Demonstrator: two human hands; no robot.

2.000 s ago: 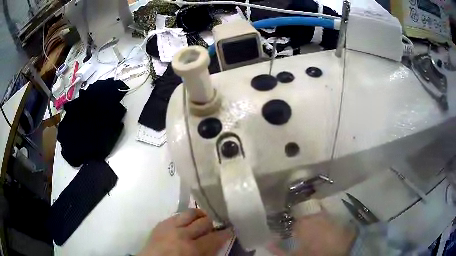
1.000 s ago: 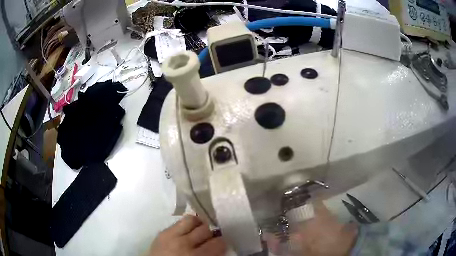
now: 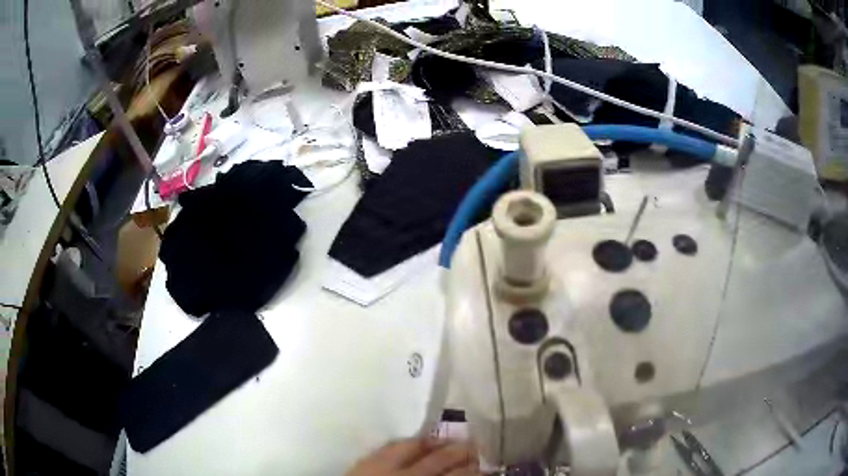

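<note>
The cream-white sewing machine head fills the right half and hides the needle area. My left hand lies at the bottom edge, left of the machine's front, mostly cut off. Just behind its fingers a small bit of white template with dark print shows, partly covered by the machine. Whether the hand grips anything is hidden. My right hand is not visible. The dark metal snips lie right of the needle area, blurred.
A ribbed dark rectangle lies at the left, below a black fabric pile. Black angular pieces lie on white pattern paper behind. A blue tube curves behind the head. A white stick lies at the right.
The view has swung left and up, so the machine sits further right and lower. My left hand is lower in view. My right hand has gone out of sight.
</note>
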